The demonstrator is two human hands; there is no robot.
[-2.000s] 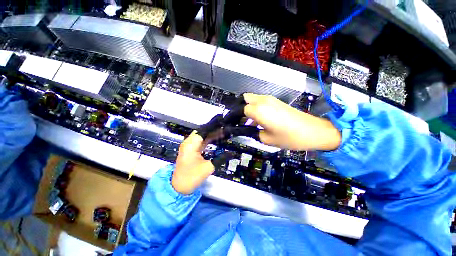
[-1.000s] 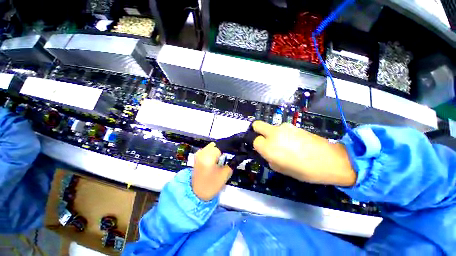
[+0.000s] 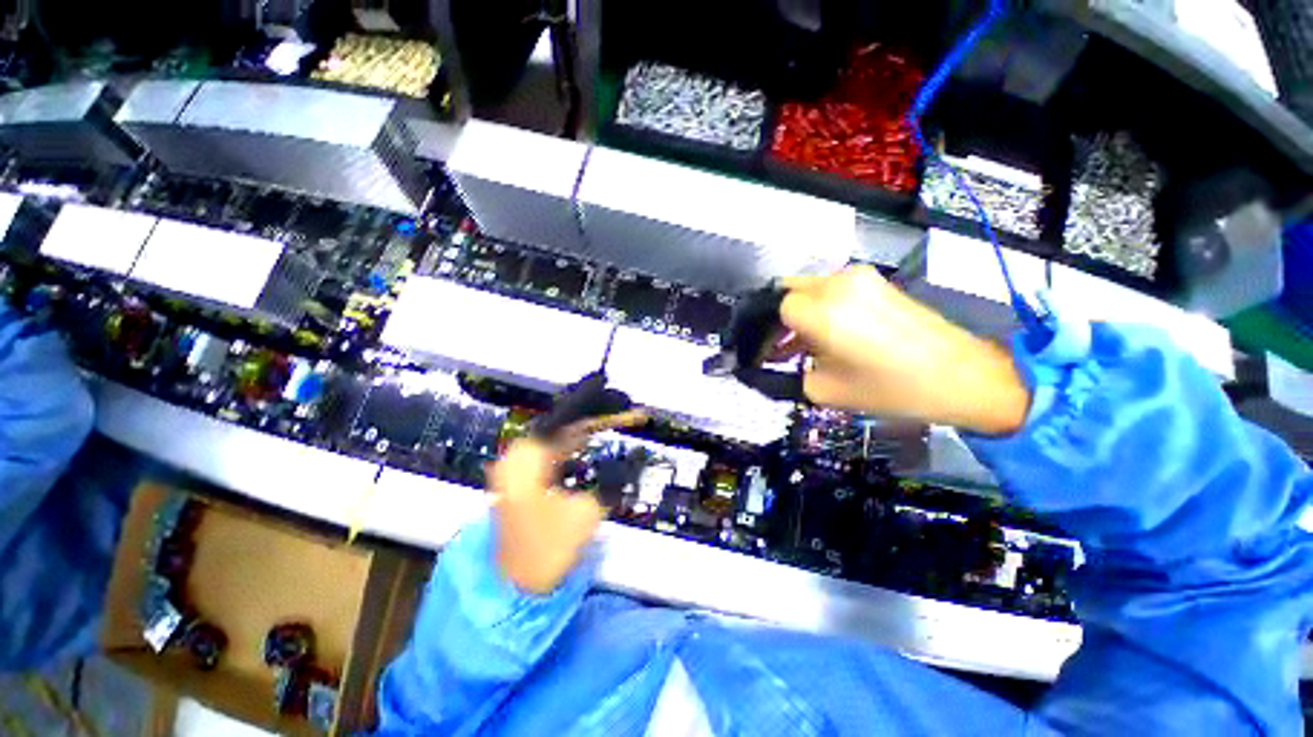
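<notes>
A long black power circuit board (image 3: 850,526) with pale-faced heatsinks (image 3: 497,328) lies across the picture in front of me. My right hand (image 3: 893,353), in black finger cots, is over the board beside the front heatsink's right end. Its fingertips are bent together; a small dark or silver thing may be at their tips, too unclear to name. My left hand (image 3: 555,497), also in black finger cots, is over the board's front part with its fingers apart. I see nothing held in it. White box components (image 3: 670,475) stand just right of it.
A pale front rail (image 3: 806,588) runs below the board. Beyond are bins of silver parts (image 3: 691,108), red parts (image 3: 850,123) and yellowish parts (image 3: 377,65). A parts carton (image 3: 259,576) holds toroids at lower left. A blue cord (image 3: 950,87) hangs at right. Another person's sleeve (image 3: 41,432) is at left.
My hands were close together over the board and are now apart. My right hand has moved up, my left hand a little left. The view has shifted slightly.
</notes>
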